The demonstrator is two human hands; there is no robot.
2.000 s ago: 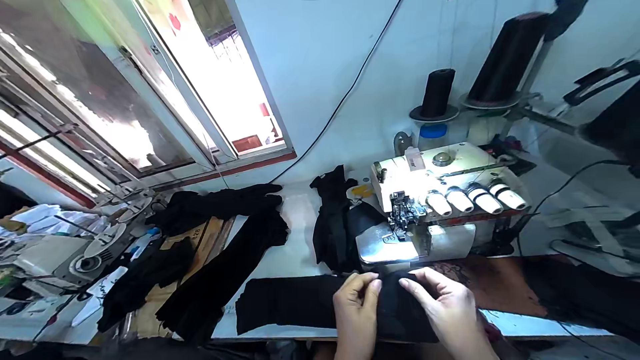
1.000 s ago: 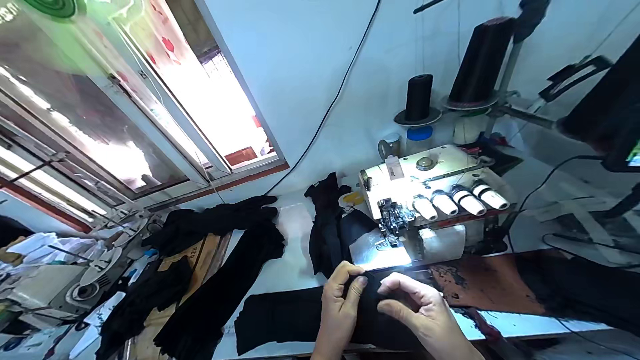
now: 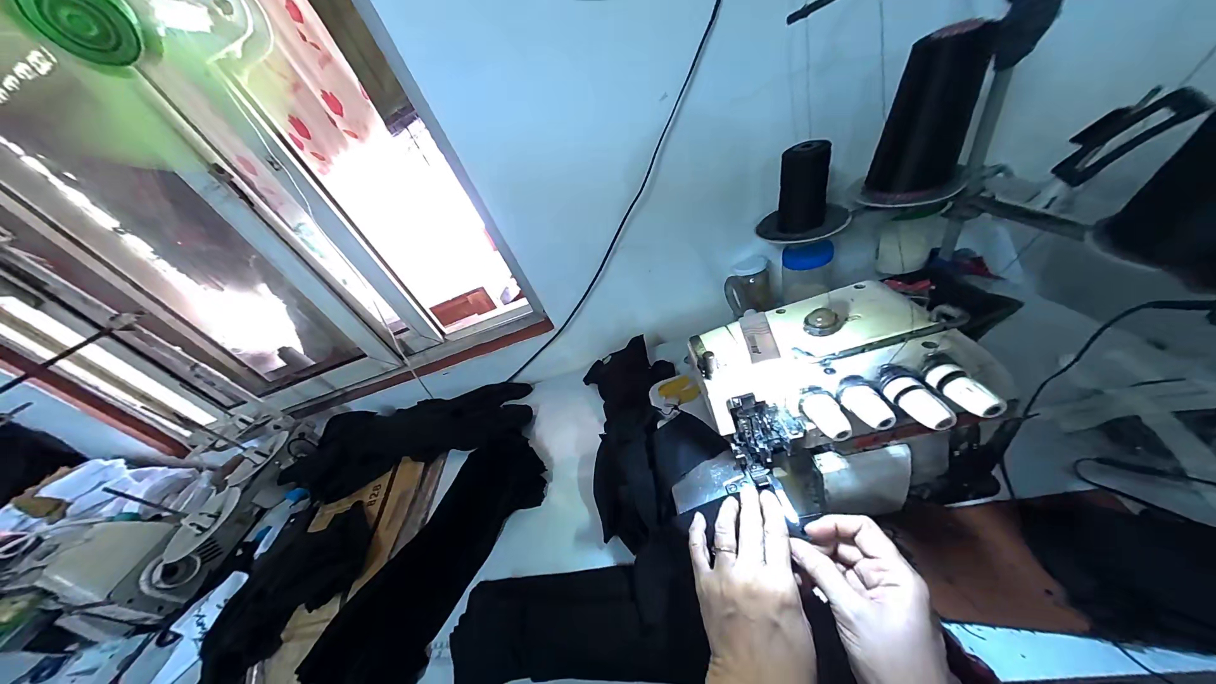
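My left hand lies flat on black fabric, its fingertips close to the presser foot of an overlock sewing machine. Just right of it, my right hand pinches the fabric's edge between thumb and fingers. The fabric spreads leftward over the white table. Four white tension knobs stand out on the machine's front, and its lamp lights the needle area. What lies under my left palm is hidden.
Black garment pieces lie left of the machine, more farther left. Thread cones stand behind on a rack, near a blue-lidded jar. A brown panel is at the right. Another sewing machine stands far left, below the window.
Both hands have moved from the near part of the fabric up to the presser foot. My left hand, earlier pinching the fabric, now lies flat on it.
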